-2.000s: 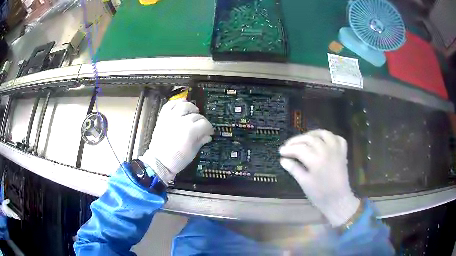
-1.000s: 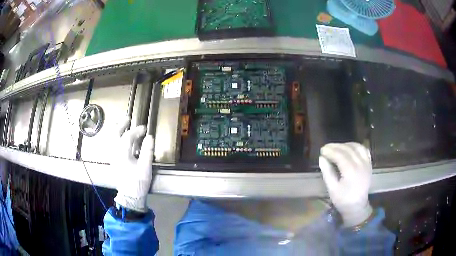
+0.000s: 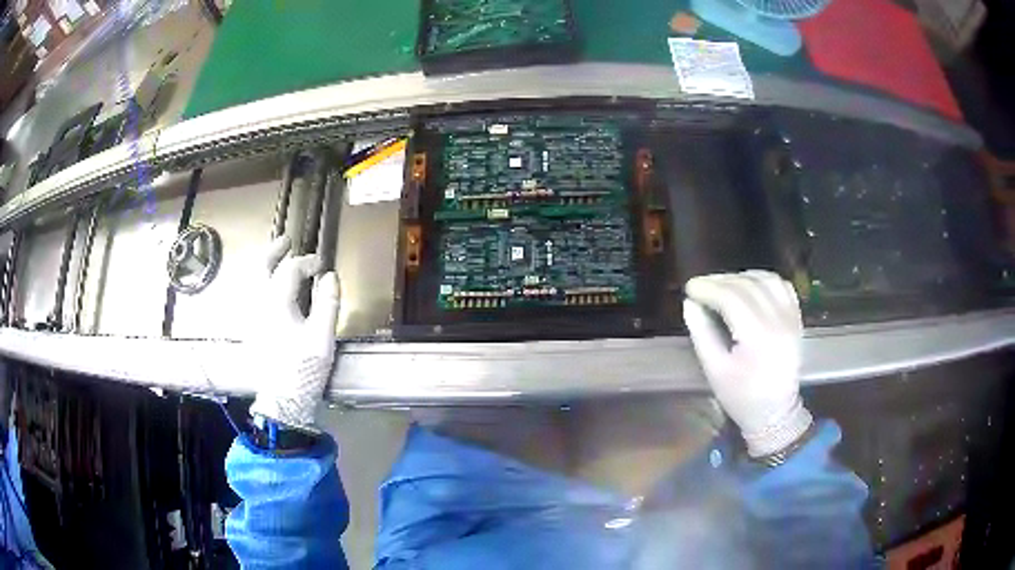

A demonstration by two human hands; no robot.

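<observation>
Two green circuit boards, the upper one and the lower one, lie in a black carrier with orange-brown clips at its sides. My left hand, in a white glove, is over the line's near rail, left of the carrier and apart from it. Its fingers are apart and nothing shows in them. My right hand, also gloved, is over the near rail to the right of the carrier. Its fingers are curled with a gap to the thumb, and no held thing shows.
A black parts tray with small green parts sits on the green mat. A light blue fan, red sheet and white label sheet are at the back right. A yellow pen lies on paper. Another dark carrier is at right.
Both hands have moved off the boards to either side of the carrier, the left leftward and the right rightward. The camera view has shifted, so the line and boards sit higher in the picture.
</observation>
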